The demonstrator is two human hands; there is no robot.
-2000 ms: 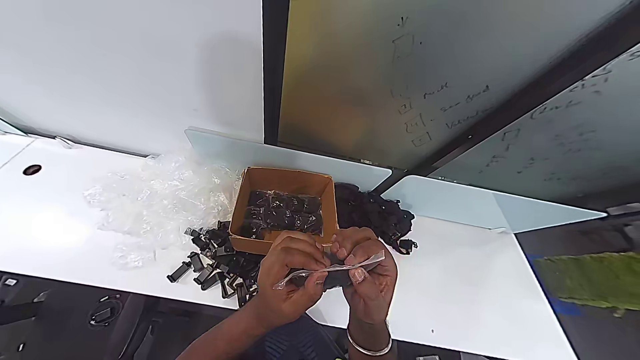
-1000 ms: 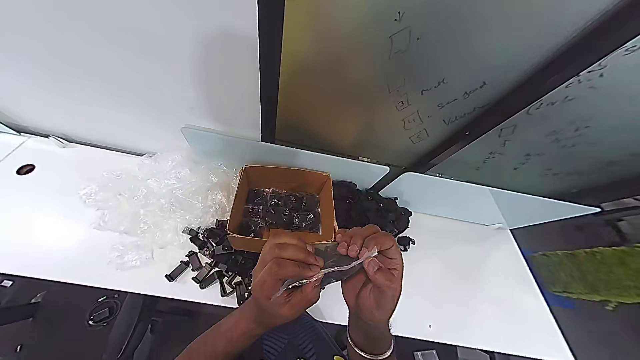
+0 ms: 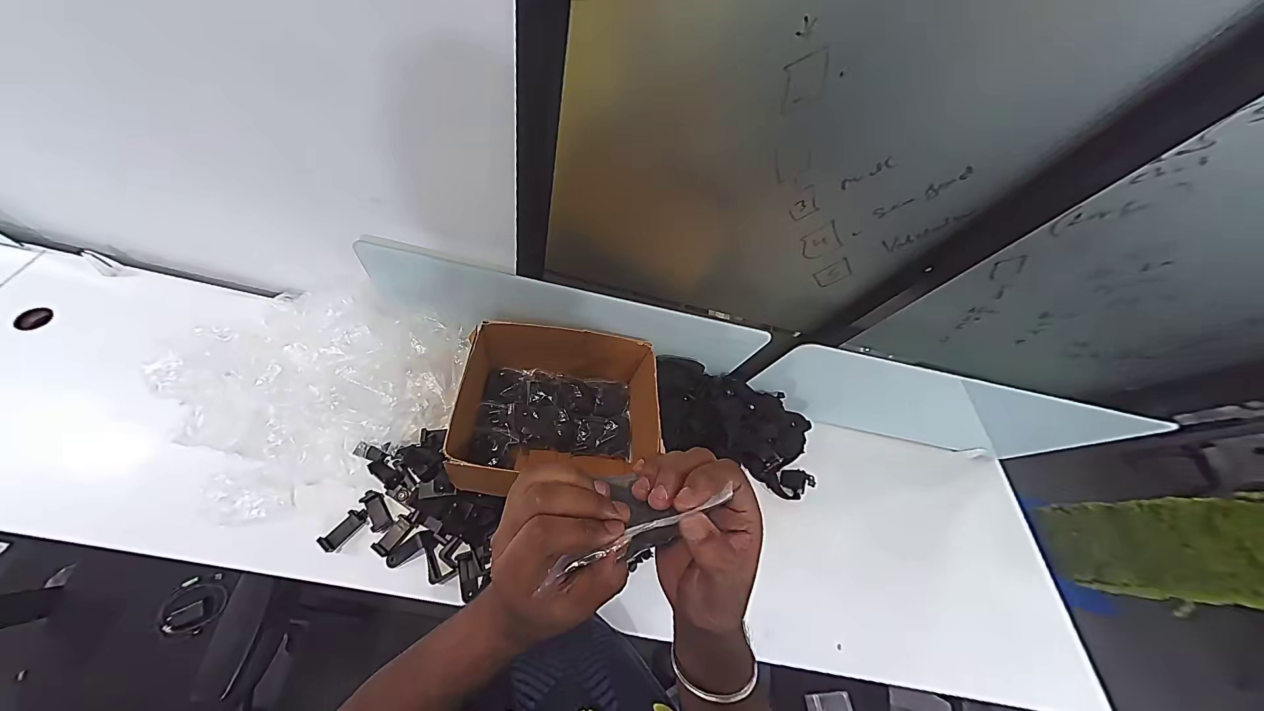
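Note:
Between my two hands, a clear plastic bag (image 3: 647, 526) with a dark item inside is pinched in front of the cardboard box. My left hand (image 3: 558, 543) grips its left part, and my right hand (image 3: 706, 538), with a bangle at the wrist, grips its right part. Just behind them the open cardboard box (image 3: 647, 395) holds several black items in clear bags (image 3: 553, 415). Small black plastic clamp-like parts (image 3: 395, 523) lie in a heap to the left of my hands. A pile of black straps or similar dark items (image 3: 736, 420) lies right of the box.
A large heap of clear plastic bags (image 3: 306, 395) covers the white table (image 3: 889, 563) left of the box. Low frosted panels (image 3: 563, 301) run along the back edge, below glass boards with handwriting. A cable (image 3: 193, 604) lies below the front edge at the left.
Both hands stay on the bag in front of the box. The fingers of my right hand have shifted slightly along its edge.

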